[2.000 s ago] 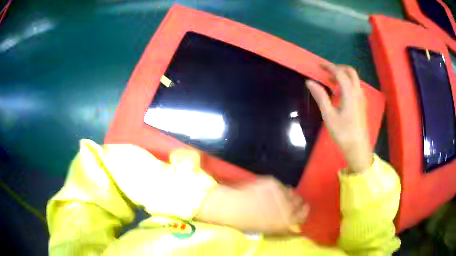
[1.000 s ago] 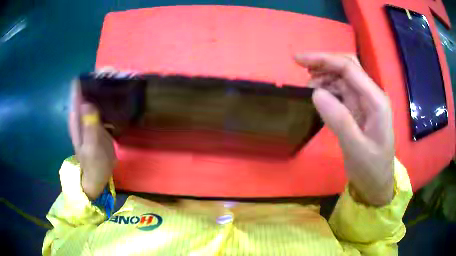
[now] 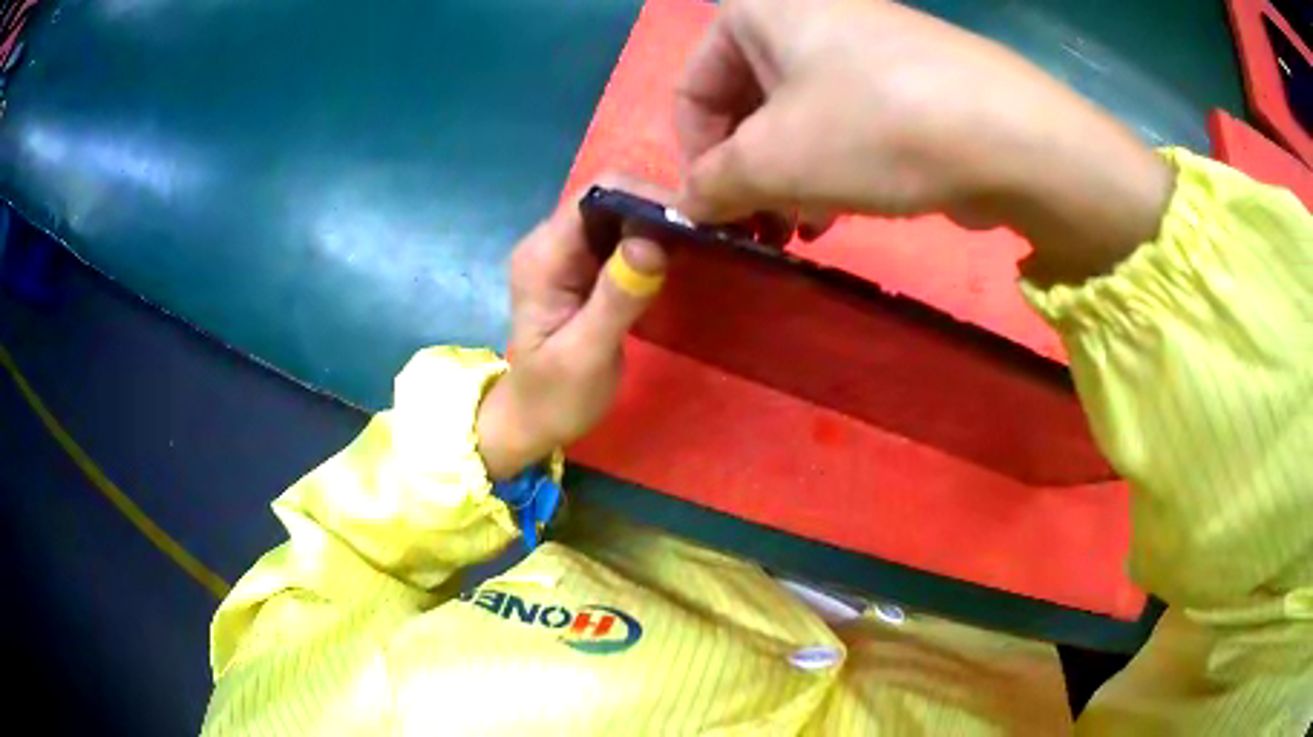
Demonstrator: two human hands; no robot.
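A dark tablet stands tilted up on its long edge over a red foam pad, its screen side reflecting the red pad. My left hand grips its left end, thumb with a yellow band on the near face and fingers behind. My right hand reaches across above the tablet, fingertips pinched together at the upper edge near the left corner, by a small white spot. Whether the right fingers hold something is hidden.
A shiny dark green work surface lies beyond and to the left, with its curved edge and a dark floor with a yellow line below. More red pads are at the upper right. A blue wrist strap is on my left wrist.
The tablet, flat two seconds ago, is tilted up. Since one second ago my right hand has moved from its right end to the upper edge near my left hand. The view has shifted left.
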